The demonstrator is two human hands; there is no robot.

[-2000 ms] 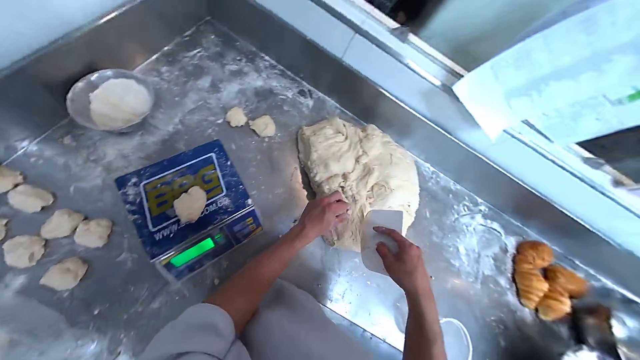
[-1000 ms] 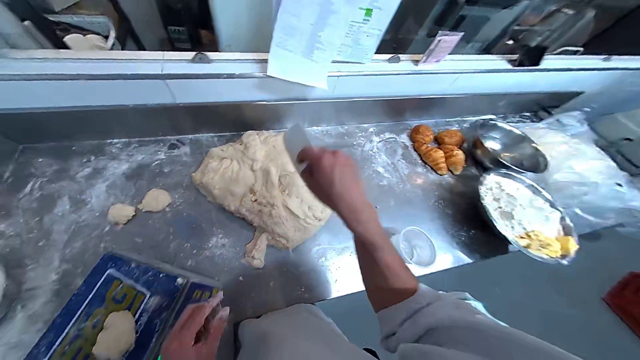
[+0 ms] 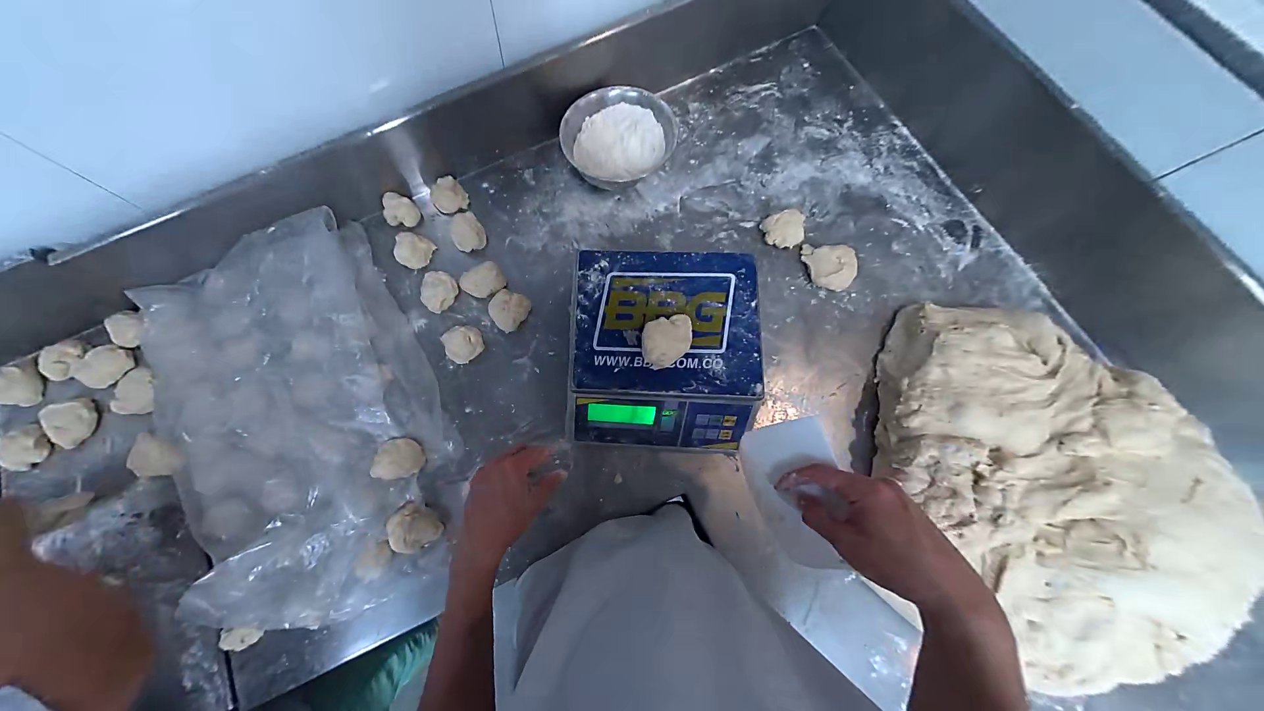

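My right hand (image 3: 869, 523) grips a white plastic dough scraper (image 3: 790, 484), between the scale and the large mass of dough (image 3: 1066, 494) on the right. Empty and with fingers apart, my left hand (image 3: 509, 494) rests near the steel table in front of the scale's left corner. One dough piece (image 3: 667, 342) lies on the blue platform of the digital scale (image 3: 664, 385), whose display glows green. Two small dough pieces (image 3: 829, 267) sit on the floured steel behind it, to the right.
A bowl of flour (image 3: 619, 138) stands by the back edge. Several dough pieces (image 3: 481, 279) lie left of the scale. Farther left, a clear plastic sheet (image 3: 286, 395) covers more pieces. Another person's hand (image 3: 69, 622) is blurred at the lower left. Raised steel edges border the table.
The view has swung left, toward the scale. My right hand has moved from the big dough to beside the scale, still with the scraper.
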